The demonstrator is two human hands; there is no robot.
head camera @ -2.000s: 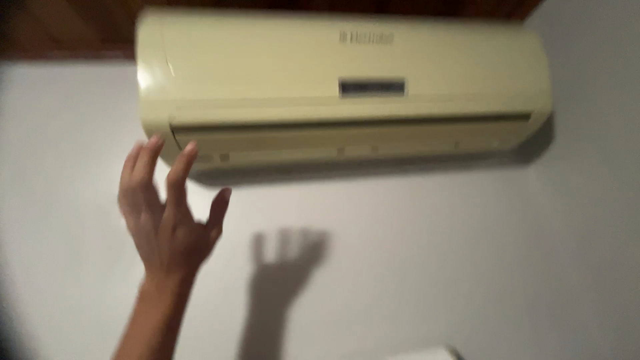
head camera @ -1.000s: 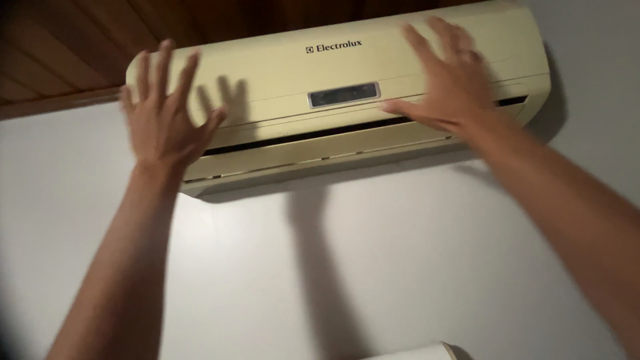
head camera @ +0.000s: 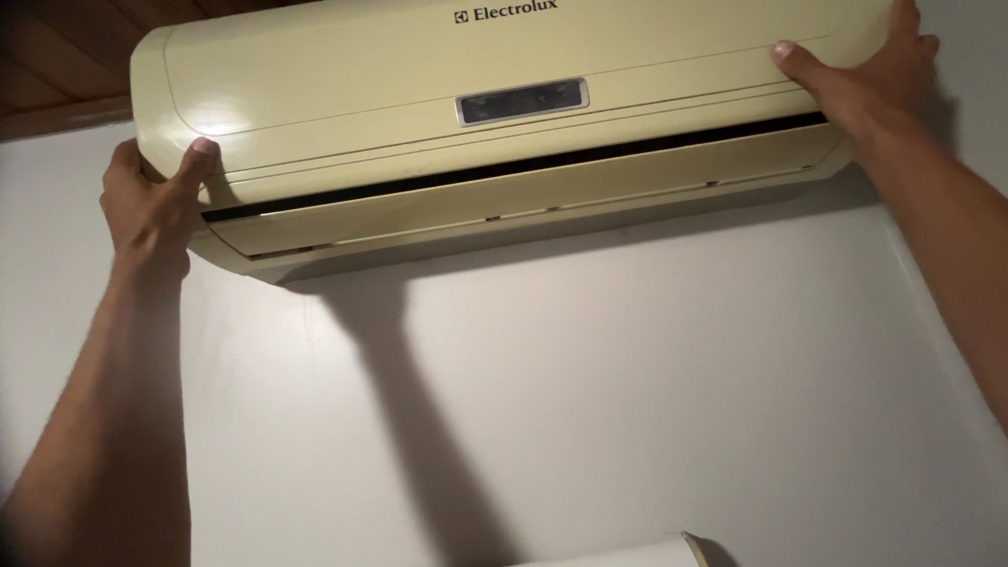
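Observation:
A cream Electrolux split air conditioner indoor unit (head camera: 354, 94) hangs high on the wall, with a small dark display (head camera: 522, 102) on its front and a long air flap (head camera: 535, 181) along the bottom. My left hand (head camera: 150, 197) grips the unit's lower left end, thumb on the front cover and fingers behind the side edge. At the right end my right hand (head camera: 874, 83) holds on in a similar way, its thumb lying on the front and its fingers around the far side, partly hidden. A dark slot shows above the flap.
Brown wooden ceiling boards (head camera: 59, 59) meet the pale wall (head camera: 630, 354) at the upper left. The top of a white object (head camera: 622, 554) shows at the bottom edge. An arm's shadow falls on the wall below the unit.
Both hands, spread and apart over the unit's front a second ago, now hold its two ends. Two seconds ago only my left hand was in view. The view has come closer to the unit.

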